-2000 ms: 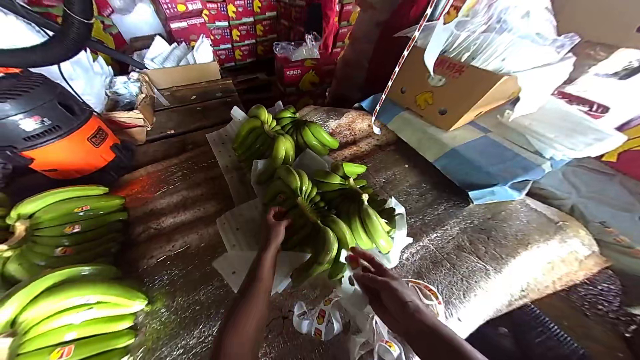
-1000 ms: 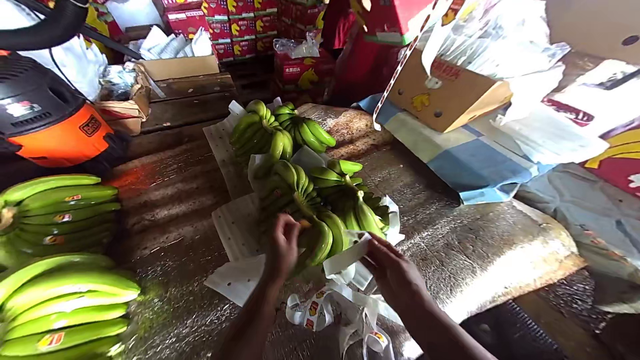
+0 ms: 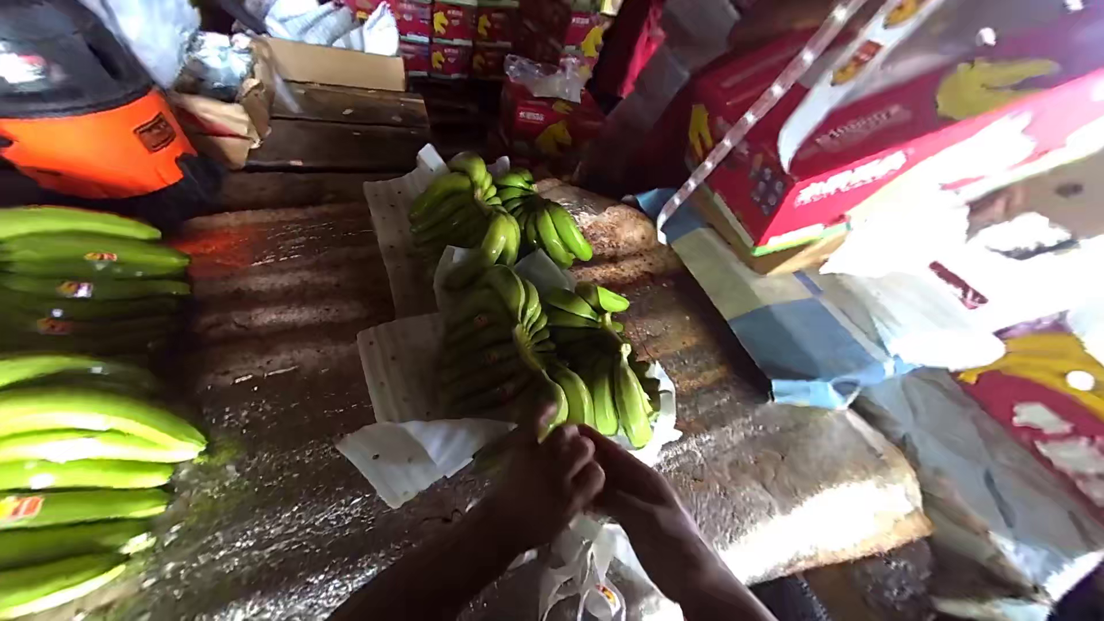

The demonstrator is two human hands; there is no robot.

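Note:
Several hands of green bananas lie bunched on a wet, ridged surface, with white perforated sheets under and between them. My left hand and my right hand meet at the near edge of the nearest bananas, fingers bent together. Whether they pinch a banana tip or something small is hidden by the fingers. Below my wrists hangs a tangle of white sticker strip with coloured labels. Farther off, two more green clusters rest on a sheet.
More green bananas lie at the left, some with stickers. An orange and black vacuum cleaner stands behind them. A red carton sits at the right beside a blue checked cloth. Red boxes are stacked at the back.
My hands, apart in the earlier frames, have come together at the near edge of the bananas. A red carton now stands at the right, where an open brown carton with plastic showed before.

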